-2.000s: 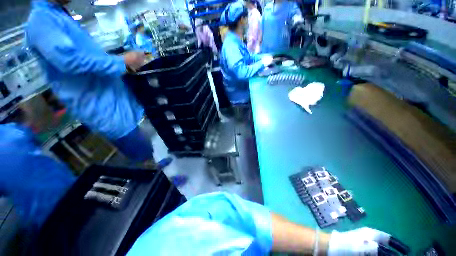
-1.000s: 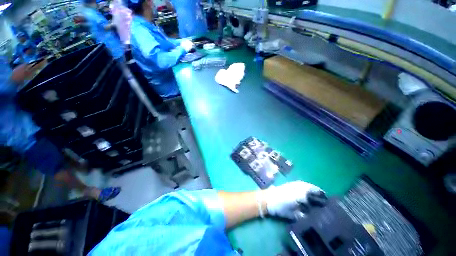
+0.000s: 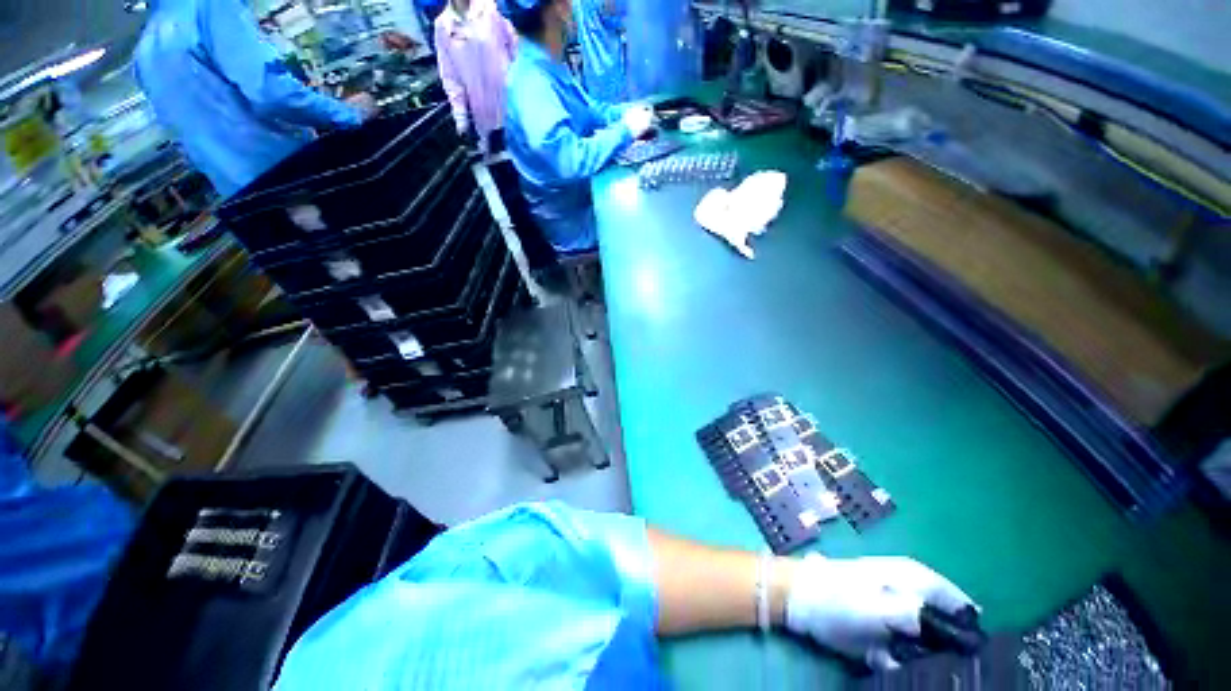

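Note:
My left hand, in a white glove with black fingertips, is at the bottom right with its fingers curled at the edge of a flat black jig. The jig is mostly cut off by the lower edge, and whether the fingers grip it is unclear. A speckled silver-grey mass of screws lies to its right in a black tray. A cluster of black comb-edged assemblies with silver squares lies flat on the green mat beyond my hand. My right hand is out of the picture.
A white cloth lies farther along the bench. A brown carton with bluish clear strips stands at right. Stacked black totes, a metal stool and a nearer black tote stand left. People in smocks are behind.
The view swung right, then partly back left. The jig, broadly visible one second ago, is now mostly cut off, and the grey box has left view. The assembly cluster stays on the mat.

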